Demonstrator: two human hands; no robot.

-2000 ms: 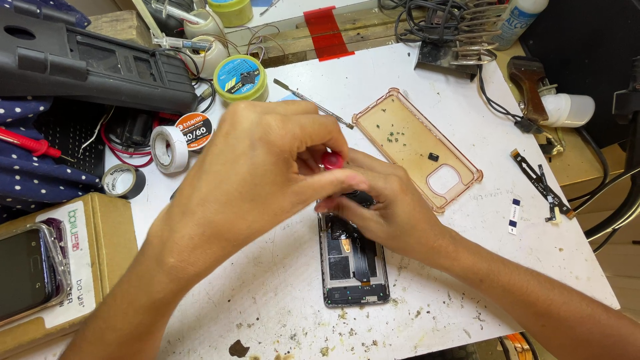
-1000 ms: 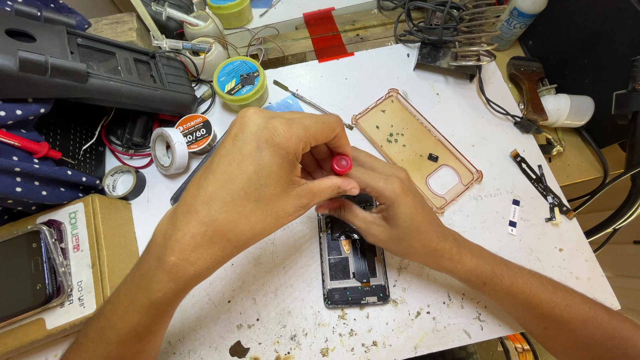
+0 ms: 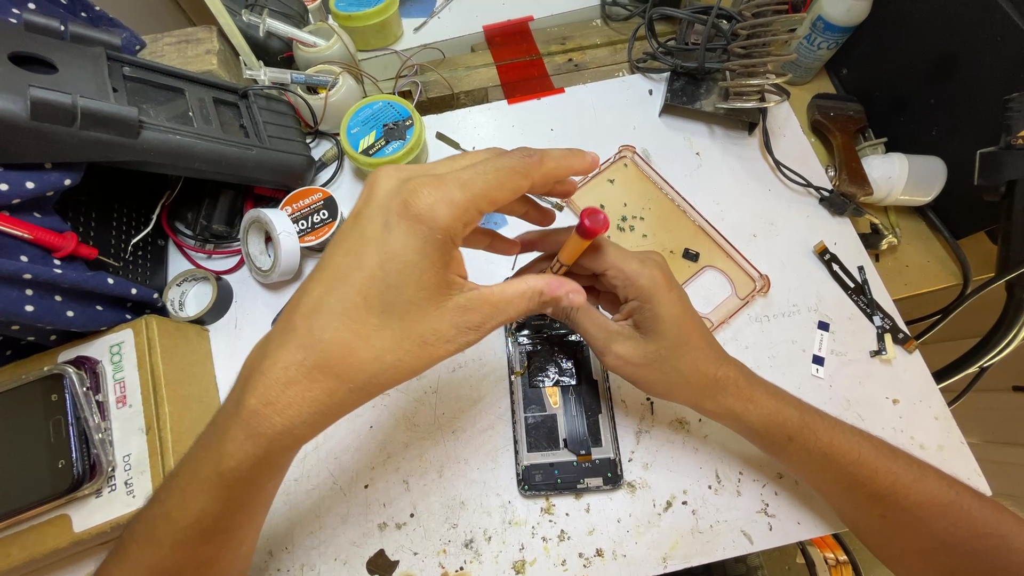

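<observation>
An opened smartphone [image 3: 560, 416] lies on the white worktop, with its inner frame, a ribbon cable and black film showing. Over its upper end my right hand [image 3: 632, 312] is closed round a small screwdriver [image 3: 572, 248] with an orange shaft and red cap. The driver's tip and the phone's top are hidden. My left hand [image 3: 424, 264] is spread above and to the left, its thumb close by the driver and its fingers apart; whether the thumb touches the driver I cannot tell. Behind the hands lies a clear pink-edged phone case [image 3: 664, 200] holding small screws and a black part.
Solder spool [image 3: 310, 216], tape rolls [image 3: 272, 244] and a flux tin [image 3: 384, 132] stand at left. A cardboard box [image 3: 176, 384] bears another phone [image 3: 40, 440]. Flex cables [image 3: 860, 300] lie at right, near a brush [image 3: 840, 144] and a soldering iron stand [image 3: 720, 88].
The fingers of my left hand have opened out and spread away from the red cap, and more of the orange driver shows. My right hand has stayed over the phone's upper end.
</observation>
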